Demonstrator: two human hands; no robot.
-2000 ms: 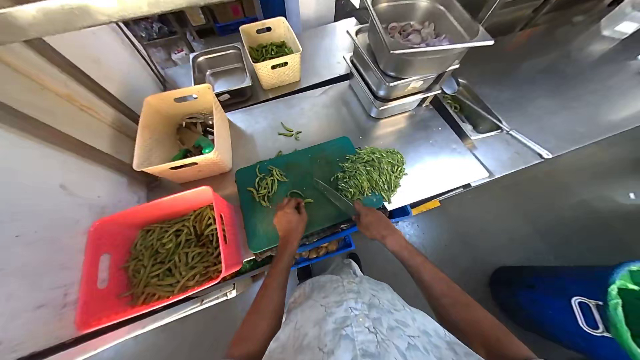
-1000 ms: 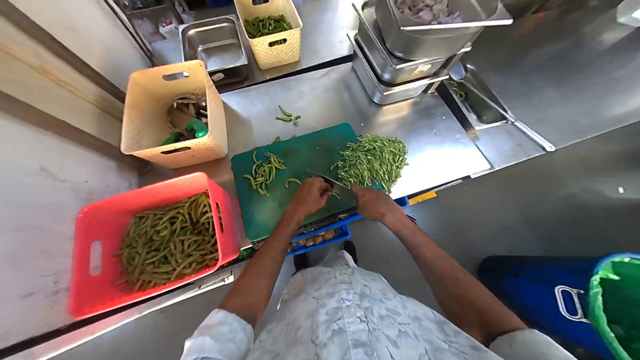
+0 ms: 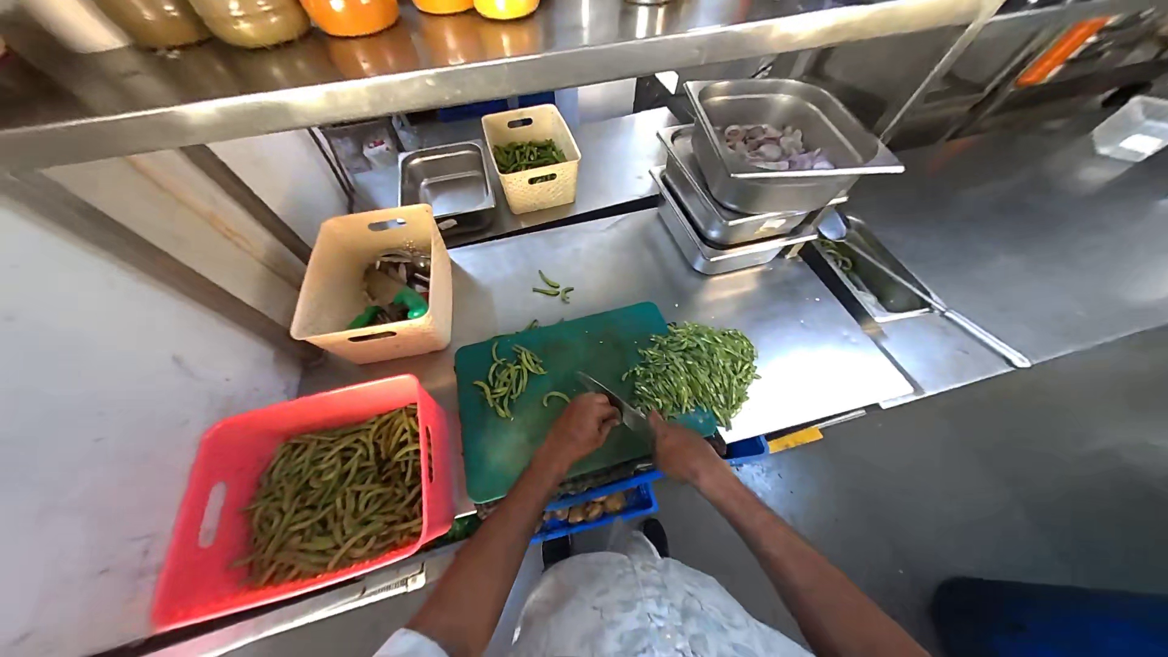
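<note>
My right hand grips a kitchen knife over the green cutting board, its blade pointing up and left. Close against the blade, my left hand has its fingers bunched together; whatever is between them is too small to make out. One green bean lies just left of that hand. Further left on the board is a small group of whole green beans. A large heap of chopped green beans covers the board's right end and spills onto the steel counter.
A red basket of beans stands at left, behind it a cream basket with utensils. Stacked steel pans, the top one holding sliced onions, are at back right. A steel shelf with jars crosses above. A long ladle lies right.
The view has tilted up, showing the shelf and jars. Compared with two seconds ago, my left hand is closer to the knife and my right hand.
</note>
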